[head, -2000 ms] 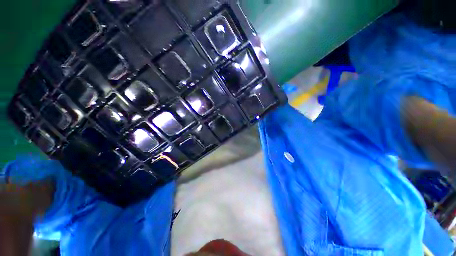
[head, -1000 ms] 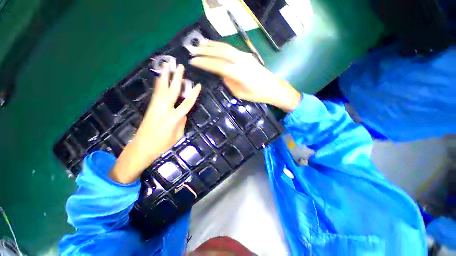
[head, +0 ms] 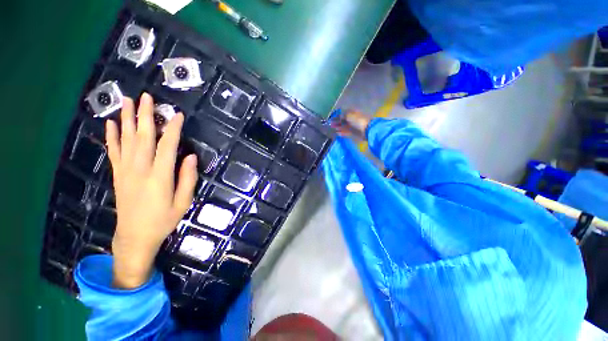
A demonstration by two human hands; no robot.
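Observation:
The black blister tray [head: 210,136] lies tilted in front of me. Several square watch units sit back-up at its upper left, silvery with dark round centres, one of them [head: 181,72] near the top edge. My left hand [head: 143,180] lies over the tray, palm down, fingers spread. Its fingertips reach two of the units and partly cover one; no unit is lifted. My right hand [head: 352,126] is small and blurred beside the tray's right corner, at the front edge of my blue smock [head: 427,246]. Its fingertips are unclear, so I cannot tell whether it grips the cloth.
A pen [head: 243,21] lies on the green mat [head: 300,50] beyond the tray. The corner of a white paper [head: 172,4] shows at the top. A blue stool [head: 427,76] stands on the floor at right. Another person's blue sleeve [head: 513,26] is at upper right.
My right hand has left the units and moved right, off the tray to my smock's edge. My left hand is still over the tray, fingers more spread. The view has turned and shifted.

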